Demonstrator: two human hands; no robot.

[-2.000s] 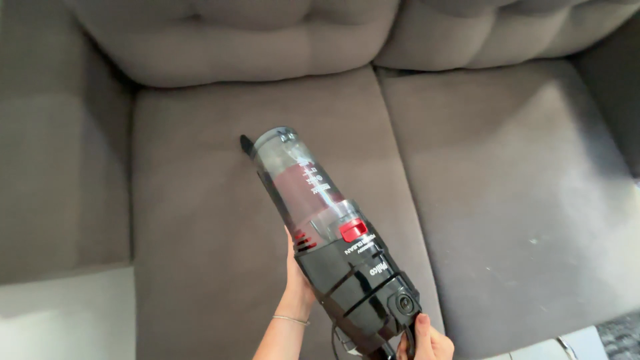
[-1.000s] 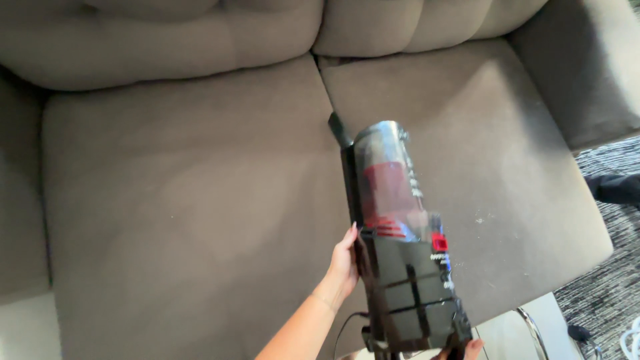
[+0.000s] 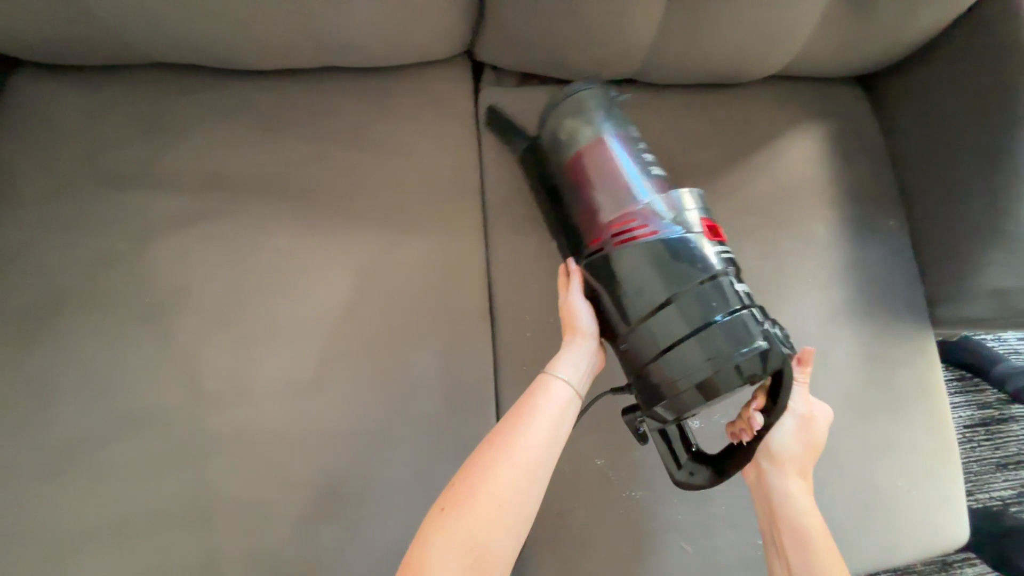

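A black handheld vacuum cleaner [image 3: 680, 320] with a clear dust canister [image 3: 600, 160] and dark red inner part lies tilted above the right seat cushion. Wrapped around its black loop handle is my right hand [image 3: 788, 424], thumb up along the outer side. My left hand [image 3: 580, 312] supports the body from the left and below; most of its fingers are hidden. The narrow black nozzle [image 3: 508, 128] points up and left near the gap between the cushions. A power cord [image 3: 600, 396] leaves the rear of the body and passes behind my left wrist.
The grey sofa has a left seat cushion [image 3: 240, 320], a right seat cushion [image 3: 864, 448] with pale specks, back cushions [image 3: 640, 36] behind and an armrest [image 3: 952, 176] at right. Beyond the right edge are a striped rug [image 3: 984, 432] and dark objects.
The vacuum has moved from the left cushion to the right one, both hands still on it. The view has shifted right. More of my right hand shows now.
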